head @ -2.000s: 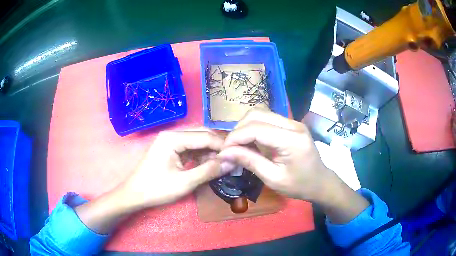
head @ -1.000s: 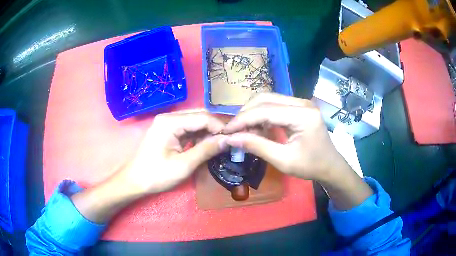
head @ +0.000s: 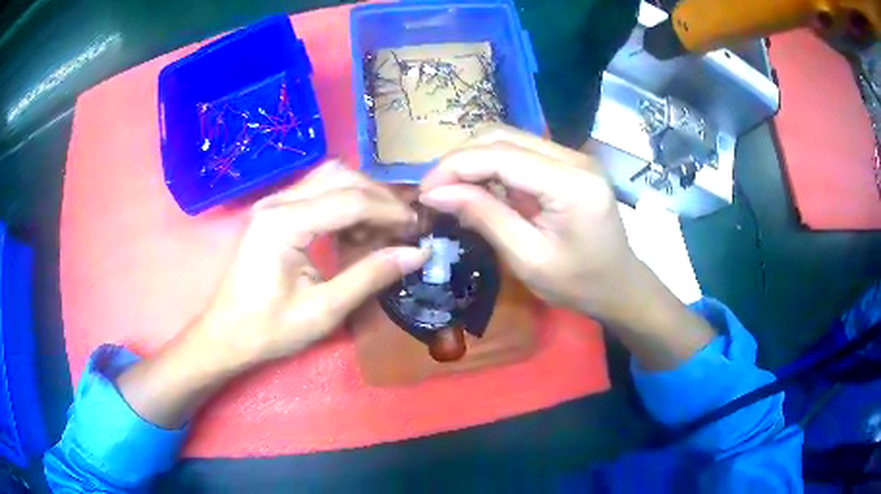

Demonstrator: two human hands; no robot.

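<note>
A round black housing with a white block on it sits in a tan-orange fixture board; a brown knob shows at its near side. My left hand is left of the housing, thumb and fingers apart, the thumb tip beside the white block. Nothing shows in it. My right hand is above and right of the housing, thumb and finger pinched together over its far edge. The fingertips are blurred, and I cannot tell if they hold a thin part. The hands partly hide the housing's far side.
Red-pink mat. Dark blue bin of thin red and white strands at left; lighter blue bin of metal-ended leads behind my hands. Metal tray under the yellow-orange driver at right, white sheet below. Blue side bin.
My fingertips, together over the housing before, have parted, the left thumb lower. More of the white block and housing shows. The whole view has shifted, so the bins sit higher and further left.
</note>
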